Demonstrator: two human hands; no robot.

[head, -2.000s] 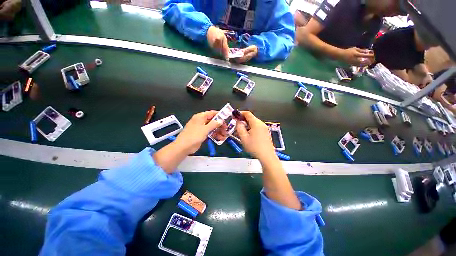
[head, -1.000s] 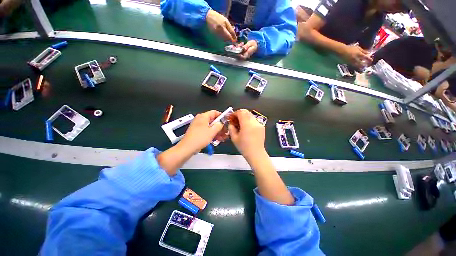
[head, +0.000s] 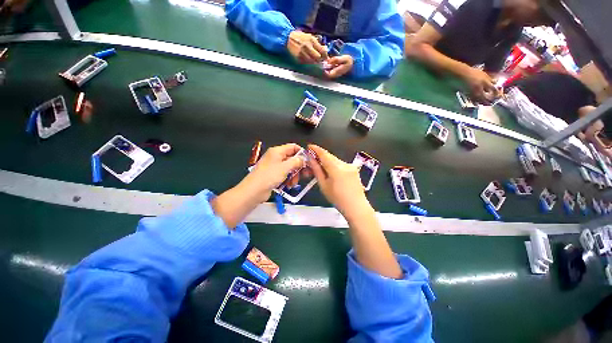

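My left hand (head: 272,167) and my right hand (head: 335,175) meet over the belt at the picture's middle. Both grip a white housing (head: 292,195) with a window, held between them; the fingers cover its upper part. A blue cell (head: 280,204) hangs or lies just below it. On the near green bench lies another white housing (head: 270,299) with a dark purple board at its upper left corner. An orange-copper board (head: 262,262) with a blue cell along its lower side lies just above that housing.
The dark green belt (head: 201,137) carries several white housings with blue cells on both sides. Pale rails (head: 443,225) border it. White stacked parts (head: 538,252) and a black coiled item (head: 572,264) lie at right. People in a blue smock and a dark shirt work across the belt.
The housings on the belt have shifted right past my hands. My right fingers have changed their hold on the housing, whose window now shows more. The pieces on the near bench have stayed put.
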